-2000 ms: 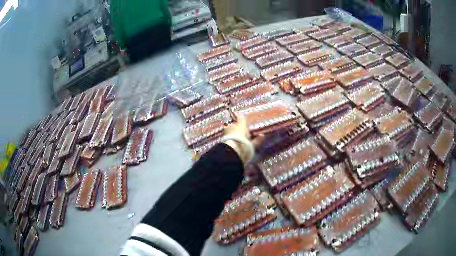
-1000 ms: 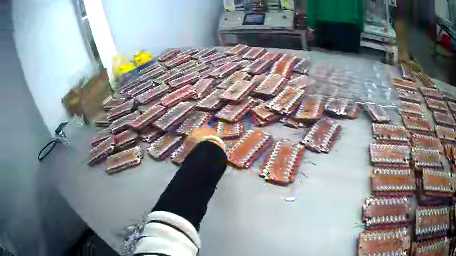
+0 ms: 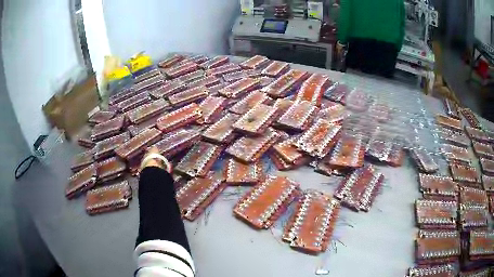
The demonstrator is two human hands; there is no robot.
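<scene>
My left hand (image 3: 156,158) reaches in from the bottom, in a black sleeve with white bands, over the left heap of boards. It is small and blurred. Its fingers are at the near edges of two reddish-brown boards (image 3: 138,143); whether they grip one cannot be told. The boards carry rows of silver-white parts along their long edges. Nearer boards lie flat on the table, one tilted to the right (image 3: 267,201) and one more upright in view (image 3: 312,222), with thin dark wires around them. My right hand is not in view.
More boards (image 3: 439,213) stand in rows at the right. Clear plastic (image 3: 398,111) lies behind the heap. A small white piece (image 3: 322,271) is near the bottom. A person in green (image 3: 371,24) stands by machines; a cardboard box (image 3: 70,105) is at far left.
The view has swung from the right-hand boards to the left heap. My left hand has left the right-hand boards and now reaches further left into the heap.
</scene>
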